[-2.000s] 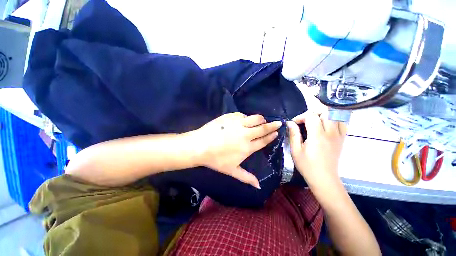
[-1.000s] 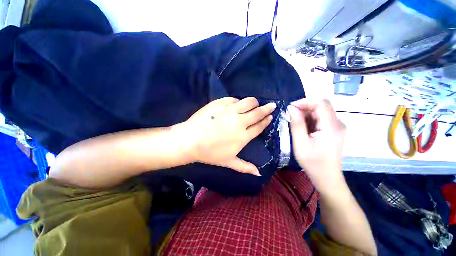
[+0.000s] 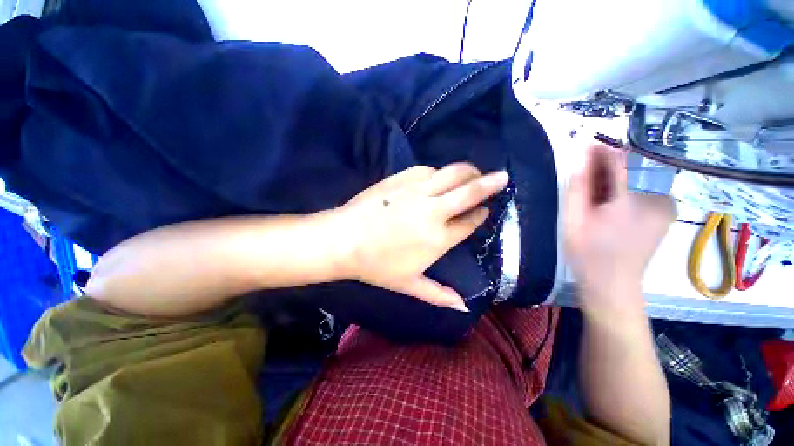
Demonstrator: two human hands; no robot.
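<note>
The dark navy garment (image 3: 218, 131) lies heaped across the table and over my lap. The narrow navy waistband (image 3: 537, 192) curves down its right side, with a white edge (image 3: 511, 253) showing beside it. My left hand (image 3: 422, 231) lies flat on the garment, fingers spread, fingertips at the seam by the band. My right hand (image 3: 616, 226) is blurred, to the right of the band and apart from the cloth, with its fingers curled. Whether it holds anything cannot be seen. Pale thread tails show on the raw seam edge.
The white sewing machine head (image 3: 644, 52) looms at top right. Scissors with a yellow-orange loop (image 3: 712, 254) and a red loop lie at right near loose white labels (image 3: 740, 205). Plaid-trimmed dark pieces (image 3: 727, 392) are below the table edge. A red checked apron (image 3: 409, 392) covers my lap.
My right hand has moved off the seam to the right, away from the cloth. The waistband now lies unfolded more to the right. My left hand stays on the garment.
</note>
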